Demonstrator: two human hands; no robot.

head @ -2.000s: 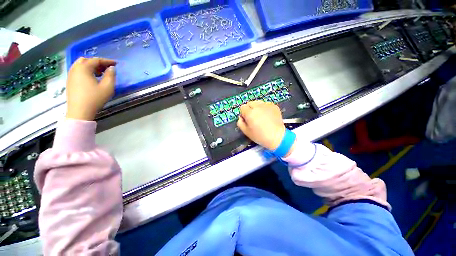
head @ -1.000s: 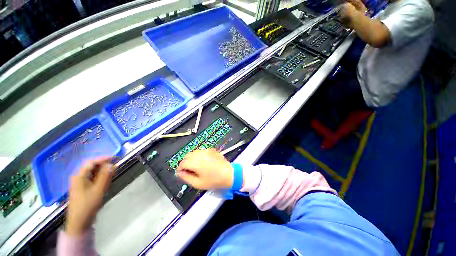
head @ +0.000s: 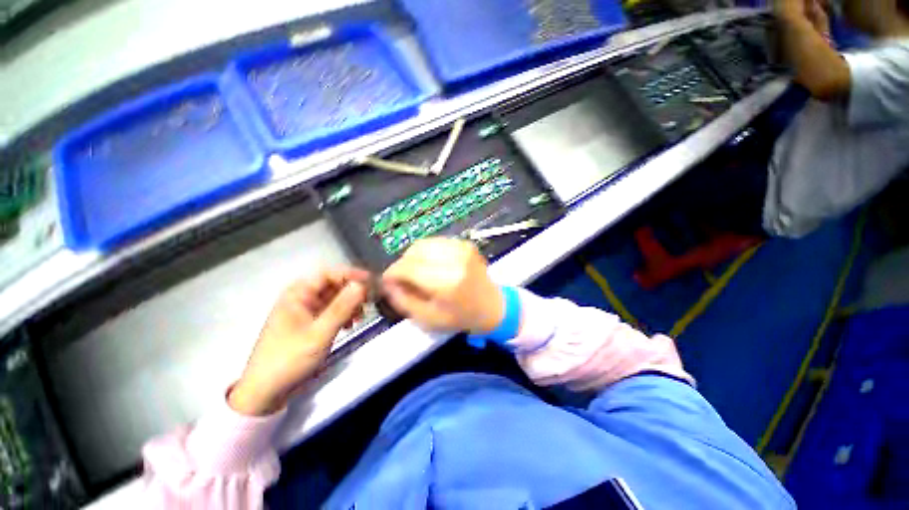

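Note:
A green PCB panel (head: 444, 204) lies in a black carrier (head: 359, 214) on the conveyor in front of me. My left hand (head: 304, 334) is just left of the carrier's near corner, thumb and forefinger pinched close together. My right hand (head: 439, 287), with a blue wrist strap (head: 509, 314), covers the carrier's near left corner, its fingers curled. The fingertips of both hands almost meet. The picture is blurred, and I cannot tell whether a small component is between the fingers.
Two smaller blue bins (head: 159, 159) and a larger blue bin (head: 498, 40) stand behind the conveyor. Pale hold-down arms (head: 439, 149) form a V on the carrier. More carriers (head: 673, 90) are at the right. Another person's arm (head: 817, 55) is at the upper right.
My left hand has moved from beside the left bin to meet my right hand. My right hand has moved off the panel's near edge to the carrier's corner. The camera view has turned.

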